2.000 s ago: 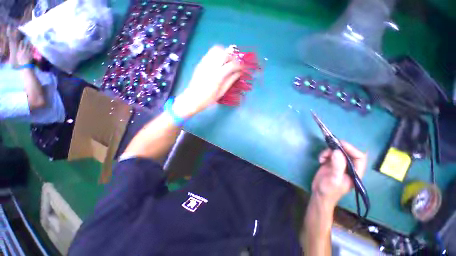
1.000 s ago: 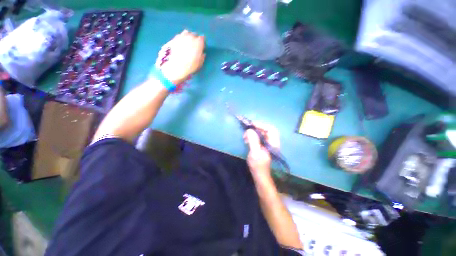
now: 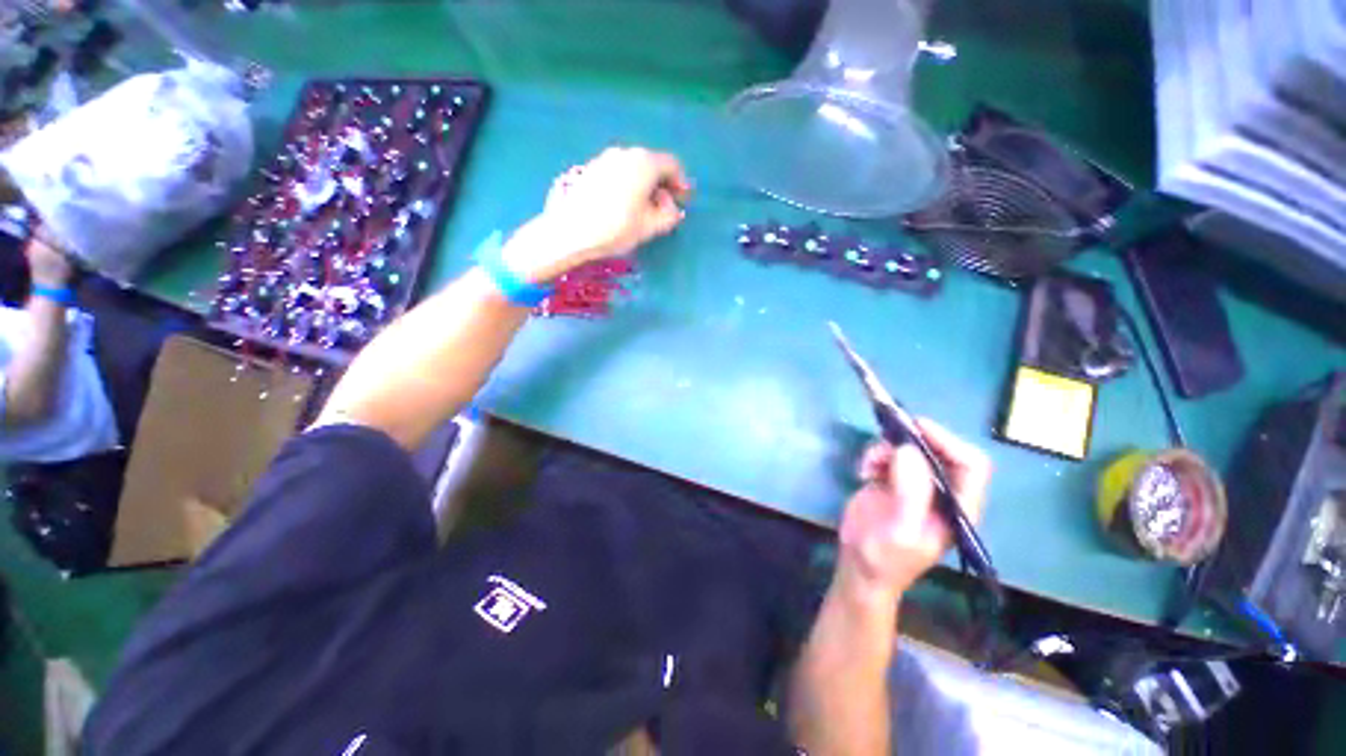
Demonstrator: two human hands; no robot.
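My left hand (image 3: 617, 207), with a blue wristband, is over the green mat with its fingers curled; I cannot tell whether they hold anything. A pile of red lead wires (image 3: 585, 288) lies below it, partly hidden by the wrist. My right hand (image 3: 923, 495) holds a black soldering iron (image 3: 901, 428), its tip pointing up and left above the mat, touching nothing. A row of small dark components (image 3: 839, 256) with green dots lies beyond the tip.
A black component tray (image 3: 421, 266) and a white plastic bag (image 3: 140, 163) are at left. A clear fume hood (image 3: 841, 148) overhangs the row. A fan guard (image 3: 1004, 219), yellow sponge (image 3: 1050, 412), round roll (image 3: 1162, 505) and dark phone-like slab (image 3: 1185, 318) are at right. Another person's arm shows far left.
The view swung right and partly back. My left hand has moved from the red wire pile to just above it, uncovering part of the pile. My right hand still holds the iron.
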